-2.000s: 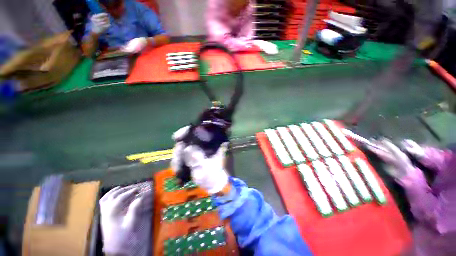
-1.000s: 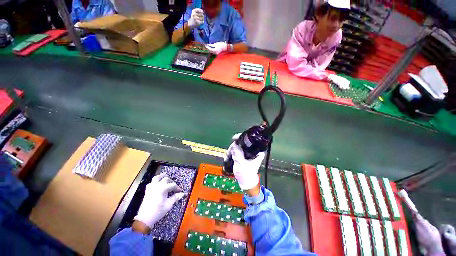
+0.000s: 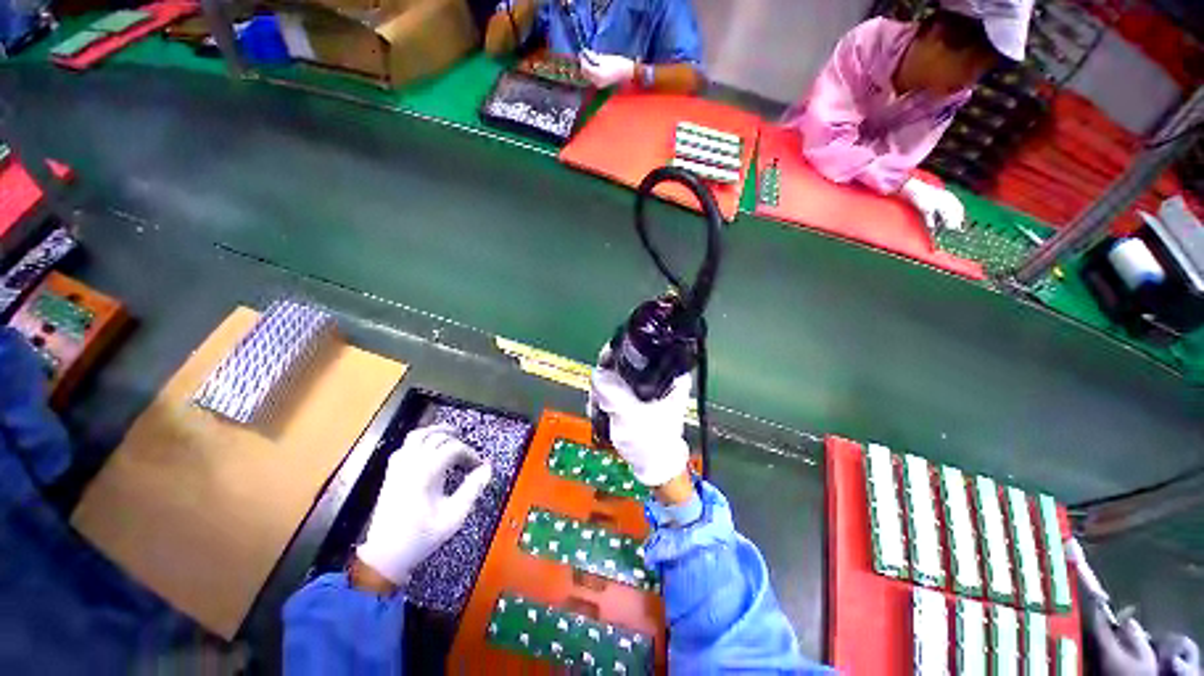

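My right hand [image 3: 642,420], in a white glove, is closed around the black electric screwdriver [image 3: 656,346], held upright over the top circuit board [image 3: 590,468]. Its tip is hidden behind the hand. The orange fixture [image 3: 539,478] holds three green boards in rows. My left hand [image 3: 425,507], gloved in white, is over the black screw tray [image 3: 449,589] full of silvery screws, with thumb and forefinger curled close together. Whether a screw is between them is too small to tell.
Silvery ridged strips [image 3: 268,361] lie on cardboard [image 3: 172,487] at left. White-topped boards [image 3: 968,527] lie on a red mat [image 3: 850,597] at right, near another person's gloved hand [image 3: 1126,648]. Yellow strips [image 3: 544,362] lie beyond the fixture. People [image 3: 878,112] work across the belt.
The view has shifted since the earlier frames. My left hand has left its flat pose over the tray, and its thumb and forefinger are curled. My right hand still holds the screwdriver at the top board.
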